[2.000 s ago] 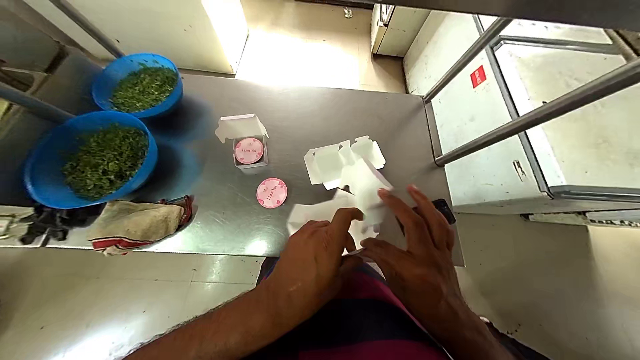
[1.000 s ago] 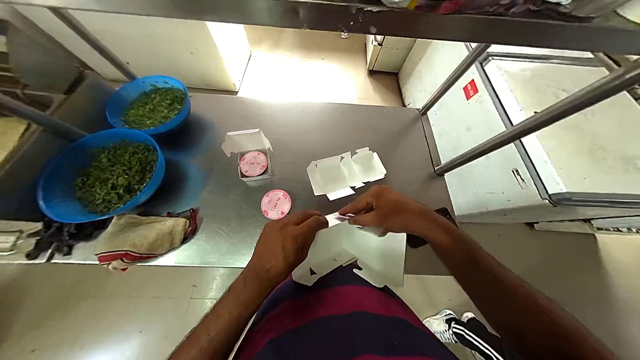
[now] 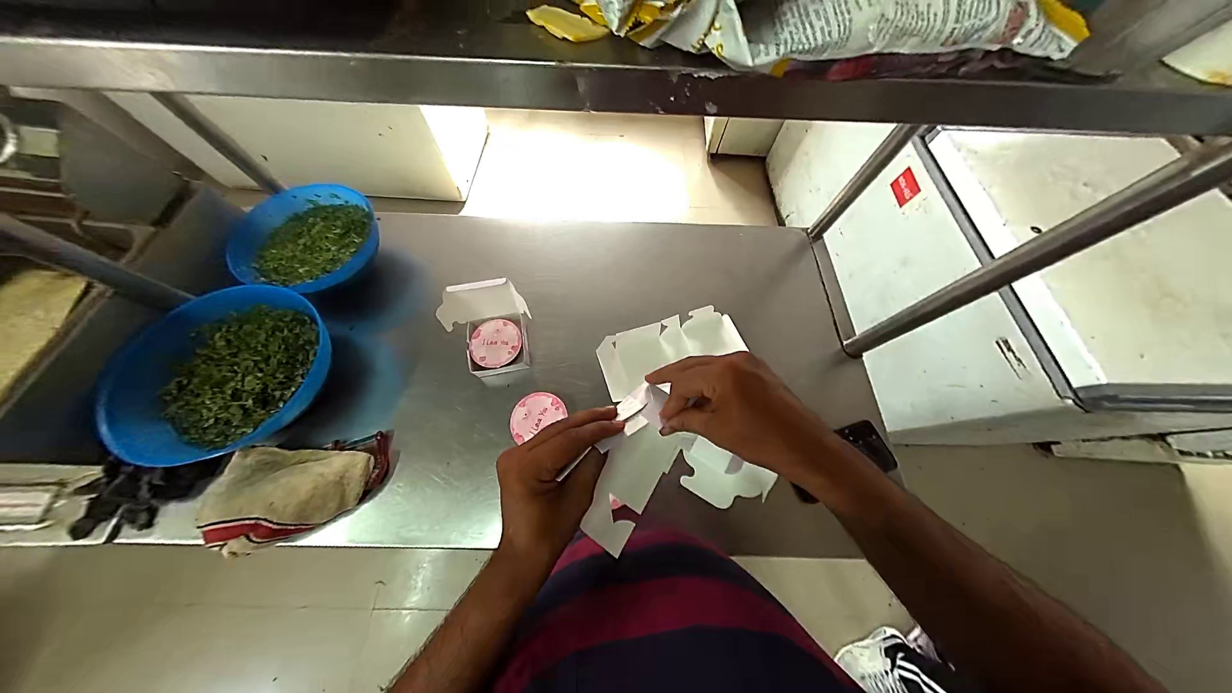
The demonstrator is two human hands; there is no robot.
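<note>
My left hand (image 3: 549,476) grips one side of a partly folded white card box (image 3: 643,462), and my right hand (image 3: 736,414) pinches a flap at its upper end. Beyond my hands a flat white box blank (image 3: 712,334) lies on the steel table, and another unfolded white blank (image 3: 724,474) lies under my right hand. A round pink printed disc (image 3: 536,414) rests just beyond my left fingers. Farther off stands an open small white box (image 3: 499,371) with a similar pink disc (image 3: 496,344) in it.
Two blue bowls of chopped green leaves (image 3: 241,375) (image 3: 313,241) stand at the left, beside a folded cloth (image 3: 289,486). A dark phone (image 3: 866,448) lies by my right forearm. A steel shelf edge (image 3: 577,87) crosses above the table, with metal posts at both sides.
The white card box in my hands has been lifted and turned, with a flap now bent at its upper end. The view has tilted up, showing more of the shelf.
</note>
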